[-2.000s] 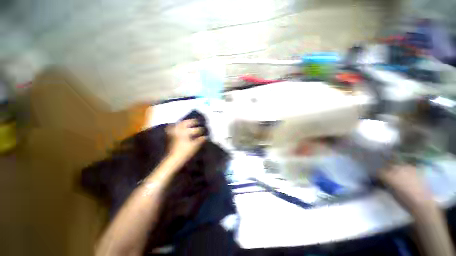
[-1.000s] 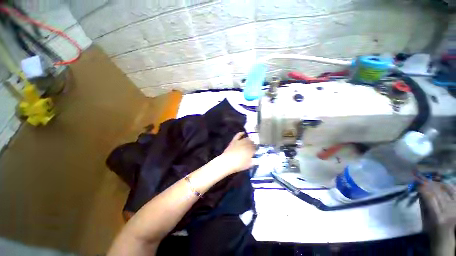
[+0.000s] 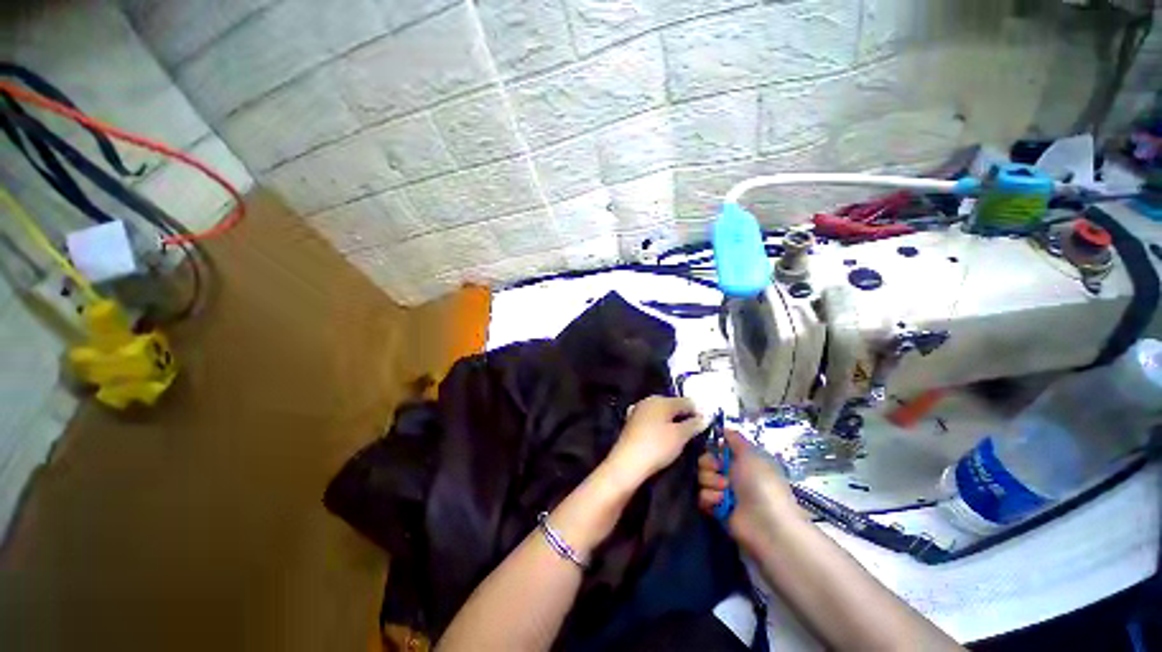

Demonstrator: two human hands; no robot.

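Observation:
The dark brown-maroon garment lies in a gathered heap left of the sewing machine. My left hand is on the garment's right edge, fingers closed on it near the needle area. My right hand is beside it, holding blue-handled thread snips, their dark tip at the garment edge between my hands. Black binding tape runs across the bed from the right towards the needle. The needle area is partly hidden by glare.
A water bottle lies on the bed at right. The light-blue lamp hangs by the machine head. Red-handled tools lie behind it. A cardboard guard and yellow plug are at left.
My right hand has come from the table's right end to beside my left hand, now with the blue snips. The camera view has shifted; my left hand stays at the garment edge.

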